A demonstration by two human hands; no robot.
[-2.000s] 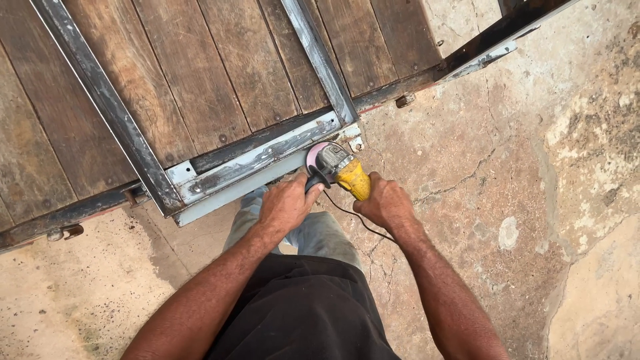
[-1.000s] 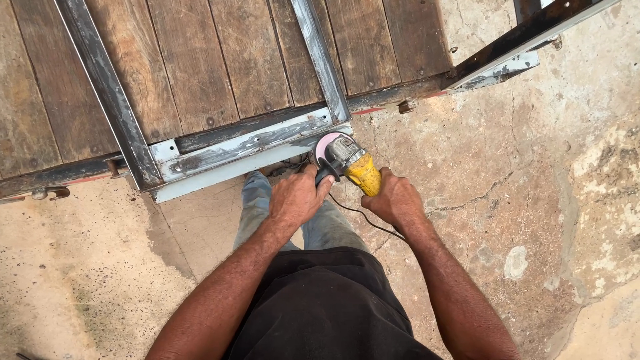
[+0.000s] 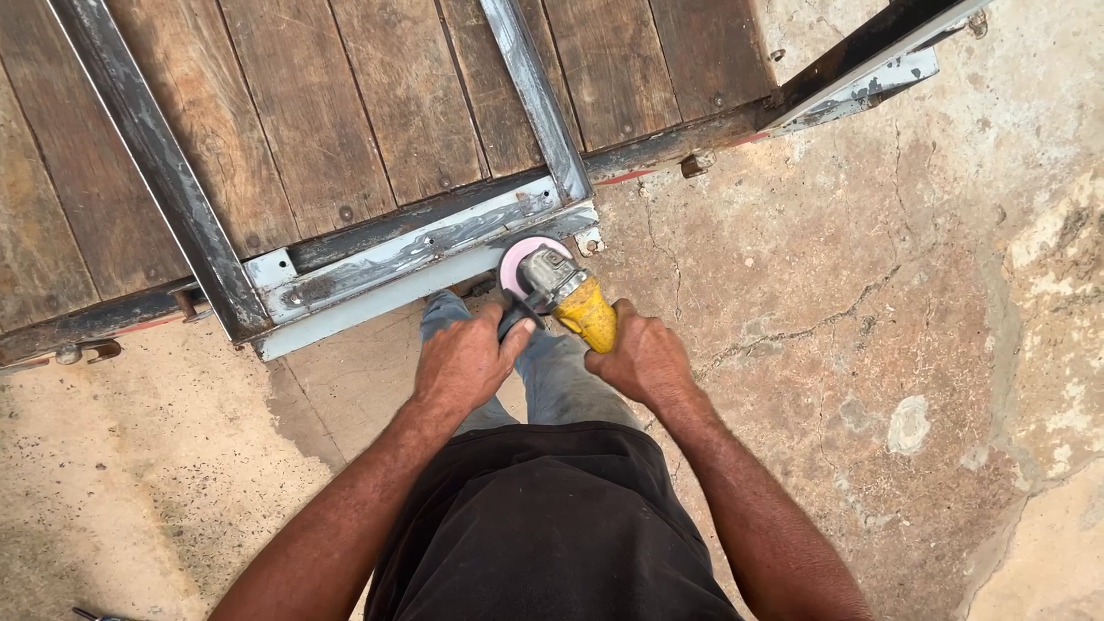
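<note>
A yellow angle grinder with a pinkish disc is held in front of my body. My left hand grips its black side handle, and my right hand is closed around the rear of its yellow body. The disc lies at the lower edge of a grey-painted steel angle bar, near the right end of the metal frame. Whether disc and bar touch, I cannot tell. The frame has bare, sanded-looking streaks and small holes, and rests over wooden planks.
Wooden planks with a rusty metal edge lie under the frame. Another steel bar juts out at the upper right. Rusty hooks or bolts stick out from the edge. Cracked concrete floor lies below, and my legs stand close to the frame.
Both hands keep hold of the grinder. Its disc was at the frame's right corner two seconds ago and is now a little farther left along the lower bar.
</note>
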